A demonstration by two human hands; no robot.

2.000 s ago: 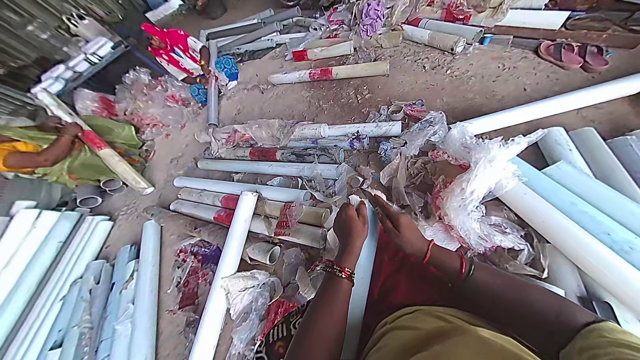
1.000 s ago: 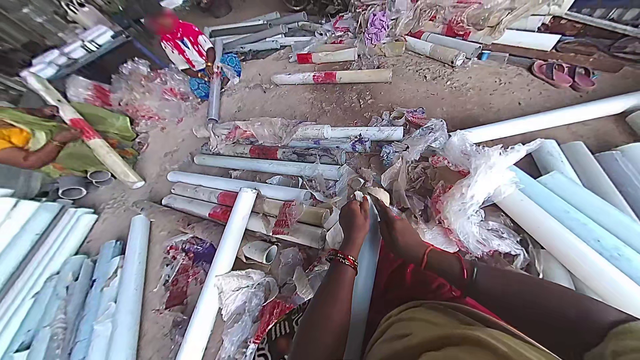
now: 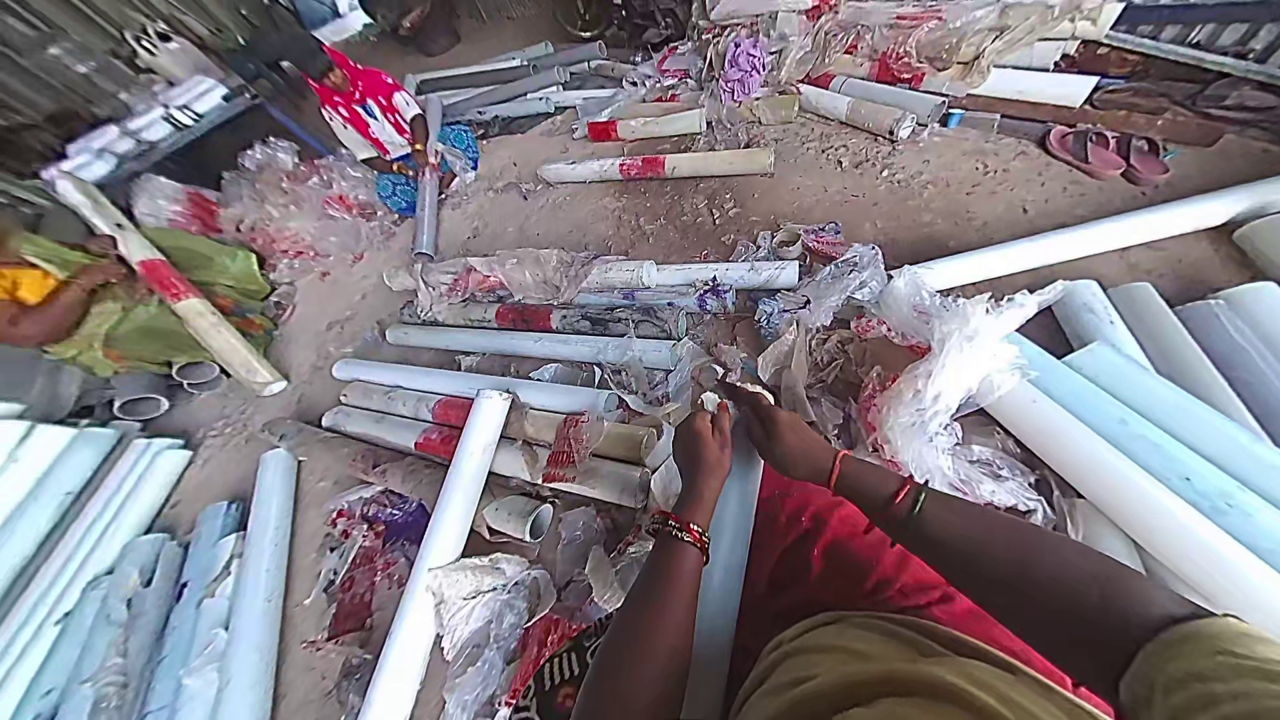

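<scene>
A pale blue plastic pipe (image 3: 722, 590) runs from the lower edge of the view up to both of my hands. My left hand (image 3: 703, 445) is closed at the pipe's upper end, with a small white scrap between thumb and fingers. My right hand (image 3: 785, 425) lies against the same end from the other side, and a whitish piece shows by its fingers; its exact hold cannot be told. Clear plastic film (image 3: 690, 375) lies crumpled just beyond the fingertips. A white pipe (image 3: 440, 560) slants on the ground left of my left arm.
Several pipes with red bands (image 3: 520, 455) lie ahead on the dirt. Stacked pipes (image 3: 1130, 470) stand right, more pipes (image 3: 255, 590) left. Torn plastic film (image 3: 960, 380) is heaped beside my right arm. Two people sit at the left, each holding a pipe (image 3: 165, 280). Pink sandals (image 3: 1085, 150) lie far right.
My right hand's fingers have shifted slightly about the pipe end, while my left hand stays there. The person in red and white at the back has lowered the pipe a little.
</scene>
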